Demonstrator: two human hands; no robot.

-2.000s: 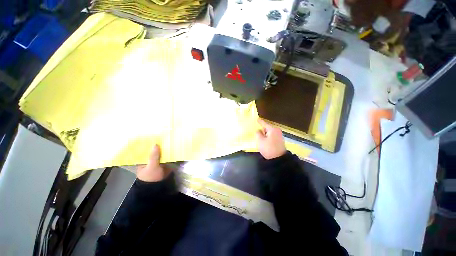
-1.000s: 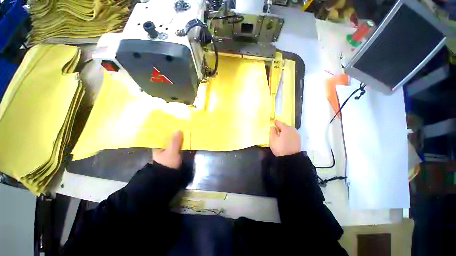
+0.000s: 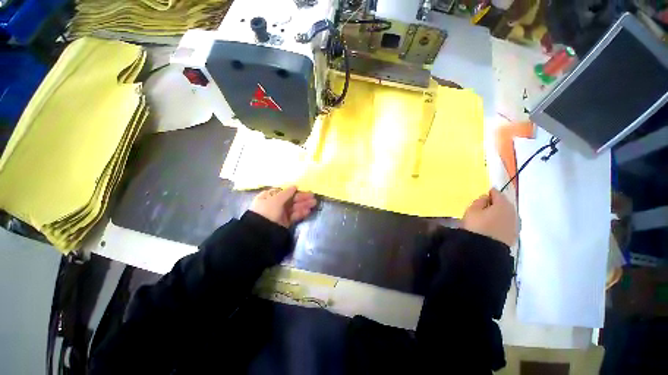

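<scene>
A yellow panel [image 3: 373, 157] lies flat to the right of and partly behind the sewing machine head [image 3: 260, 91], over the clamp frame. My right hand [image 3: 492, 217] pinches its front right corner. My left hand [image 3: 286, 206] is at its front left corner below the head, fingers bent and spread; the thumb and a finger touch the edge, and whether they pinch it is hard to tell. A white base sheet [image 3: 253, 161] sticks out left of the panel. The needle is hidden behind the head's cover.
A stack of yellow panels [image 3: 69, 139] lies at the left, with a wavier pile [image 3: 146, 18] behind. A metal feed bracket [image 3: 395, 47] stands behind the panel. A control screen [image 3: 608, 84], black cable [image 3: 529, 160], orange scrap [image 3: 507, 150] and white paper [image 3: 562, 242] are at the right.
The yellow panel has slid right with both hands and now covers the frame's right side. The white sheet and dark bed plate left of the head are uncovered. The view has shifted slightly.
</scene>
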